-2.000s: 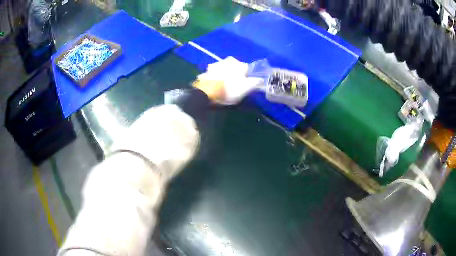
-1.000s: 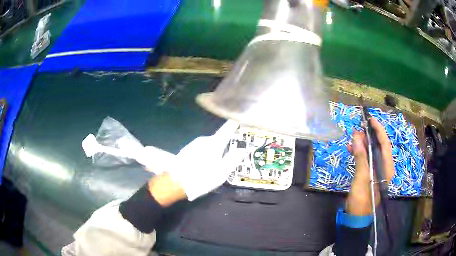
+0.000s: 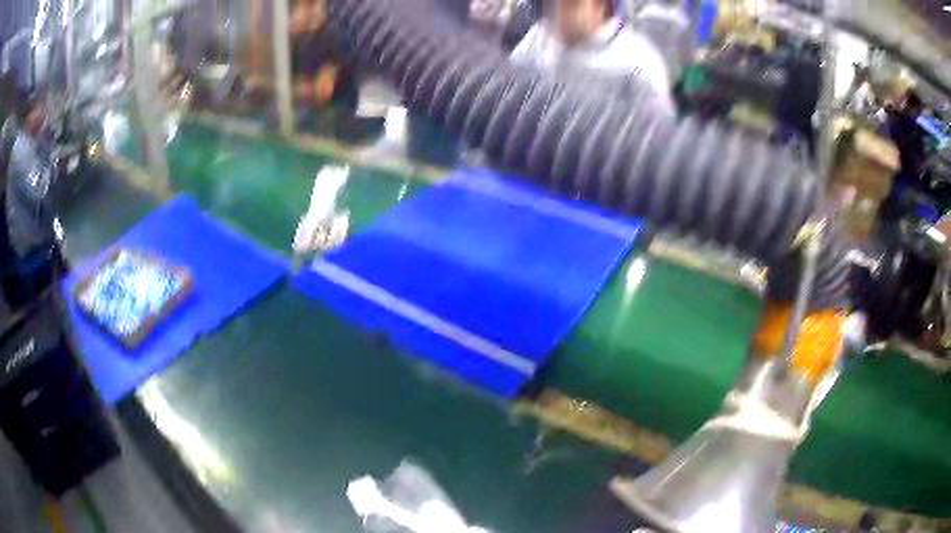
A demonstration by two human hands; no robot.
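Note:
Neither of my hands shows; the view is tilted up and away from the work. A bagged cable, white in clear crinkled plastic point(image 3: 405, 502), lies on the dark green bench top point(image 3: 313, 364) at the bottom edge and is cut off by it. The clear fume extraction hood point(image 3: 720, 468) stands at the lower right, with a pale band and orange tape at its joint. The housing with its circuit board is out of the picture. The frame is blurred.
The thick ribbed extraction hose point(image 3: 626, 146) crosses the upper right. Blue sheets point(image 3: 490, 281) lie over the bench and green conveyor belt point(image 3: 647, 344). A cardboard box of blue components point(image 3: 133, 297) sits on the left sheet. A white item point(image 3: 321, 219) lies on the belt. People are beyond.
The view has swung up and left. My gloved left hand, my right hand with the iron, the housing and the nearby box of blue components have left the picture.

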